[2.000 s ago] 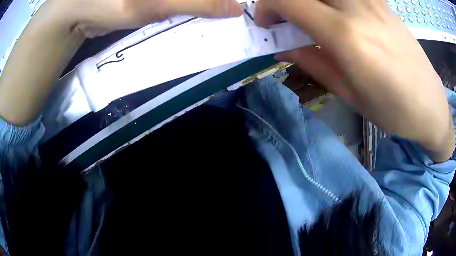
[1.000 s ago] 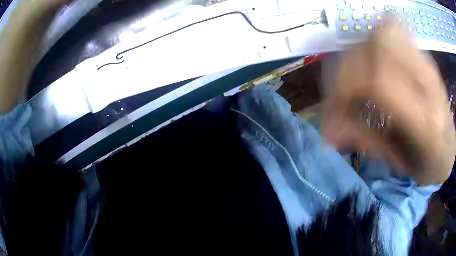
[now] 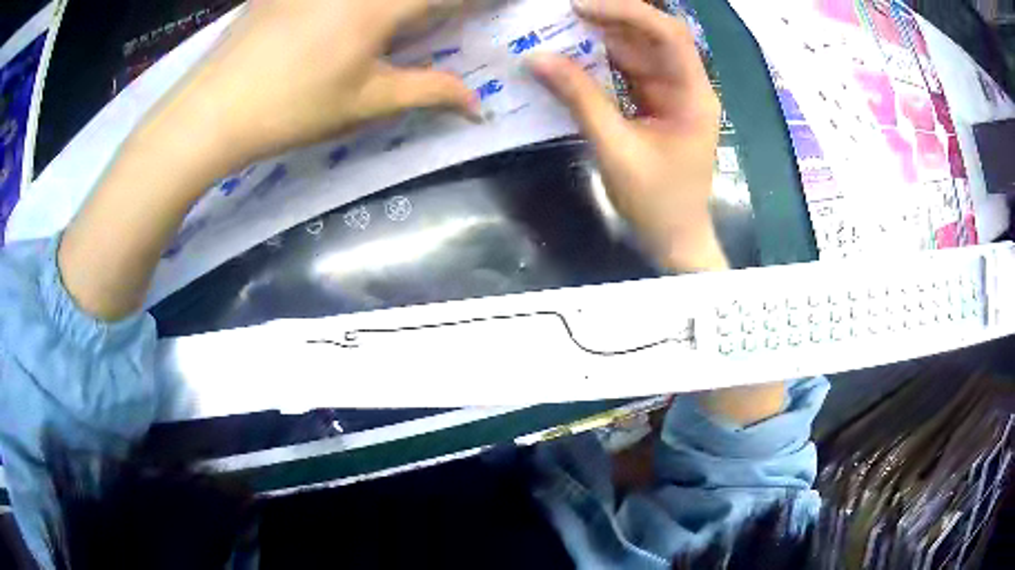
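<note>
The long white strip panel [image 3: 479,373] lies across the front of the bench, over my right forearm. A thin black wire [image 3: 467,323] runs along it, and rows of small dots show at its right end. Beyond it lies a wide white adhesive sheet with blue 3M print [image 3: 390,139]. My left hand [image 3: 334,72] is over this sheet, thumb extended and other fingers cut off by the top edge. My right hand [image 3: 657,123] is at the sheet's right end, thumb and fingers apart. Whether either hand grips the sheet is unclear.
A glossy black printed sheet [image 3: 445,239] with white icons lies between the adhesive sheet and the panel. Pink and purple printed sheets [image 3: 890,123] lie at the right on the dark green surface [image 3: 779,167]. Shiny thin strips [image 3: 935,468] stand at the lower right.
Both hands have left the panel and are now at the adhesive sheet beyond it. The view has shifted, so the panel appears lower and more level, and the printed sheets show.
</note>
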